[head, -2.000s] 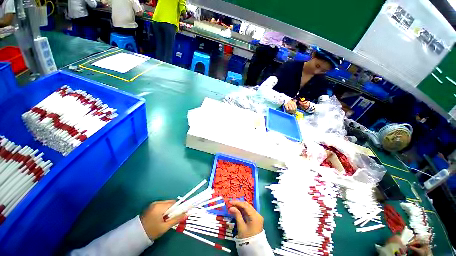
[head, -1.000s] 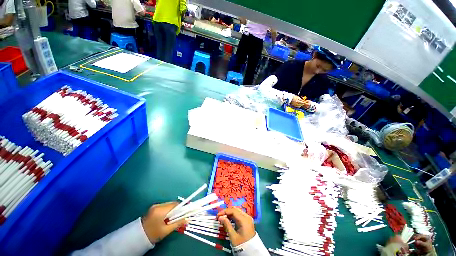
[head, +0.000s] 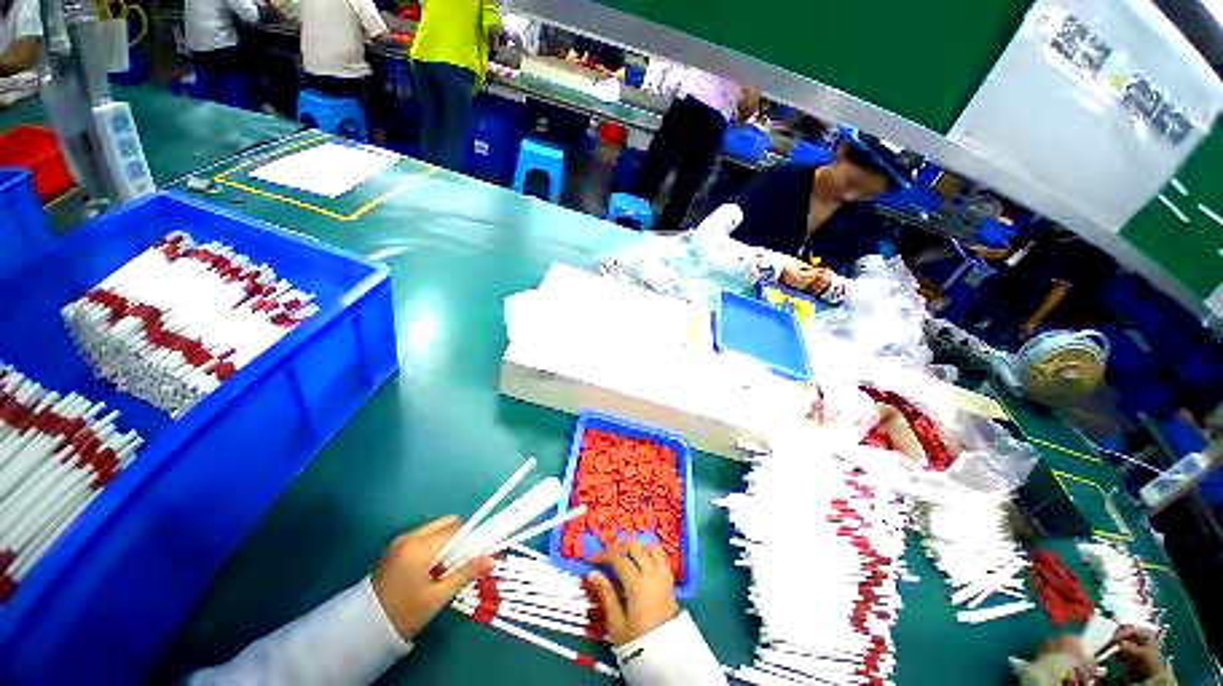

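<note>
My left hand holds several slim white tubes fanned up and to the right; a little red shows at their lower ends. My right hand is at the near edge of the small blue parts tray, its fingertips over the red end pieces. Whether it pinches a piece cannot be told. White tubes with red bands lie on the green bench between and below my hands.
A deep blue tote at left holds stacked capped tubes. A long tube pile lies right of the tray. A pale carton bears an empty blue tray. Plastic bags and a seated person are behind; another person's hands are at lower right.
My right hand has moved from beside the fanned tubes to the red pieces in the tray. My left hand has shifted slightly left and up with its tubes.
</note>
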